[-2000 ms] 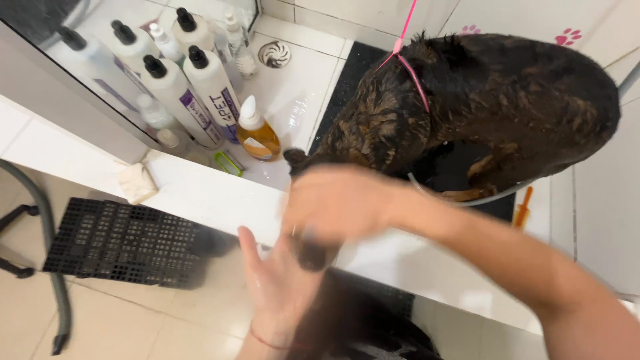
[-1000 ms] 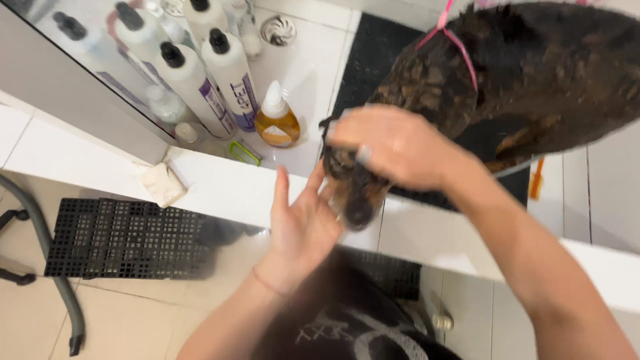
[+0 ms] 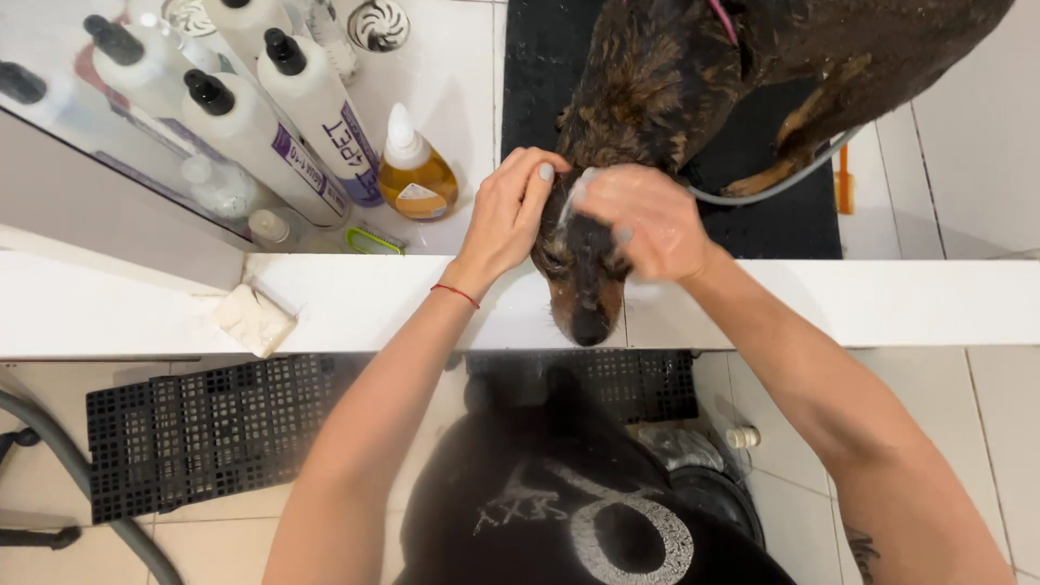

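Note:
A wet dark brown dog (image 3: 650,97) stands on a black mat in a white tiled tub, its head over the tub's front ledge and its snout pointing down toward me. My left hand (image 3: 512,203) rests on the left side of its head, near the ear, with fingers together and bent. On the other side my right hand (image 3: 646,215) touches the top of the head, slightly blurred, with wet, soapy-looking fingers. A streak of white lather (image 3: 566,203) lies on the fur between the hands. The dog wears a pink cord (image 3: 721,20) at its neck.
Several white bottles with black caps (image 3: 313,106) and an amber bottle (image 3: 418,179) stand at left, near a small green brush (image 3: 374,240). A grey hose (image 3: 772,193) curves beside the dog's paw. An orange comb-like object (image 3: 845,180) lies at right. Black plastic grating (image 3: 203,431) is below the ledge.
My left hand has gone from below the dog's muzzle to the side of its head. My right hand remains at the head, now nearer its right side. White lather now shows on the fur.

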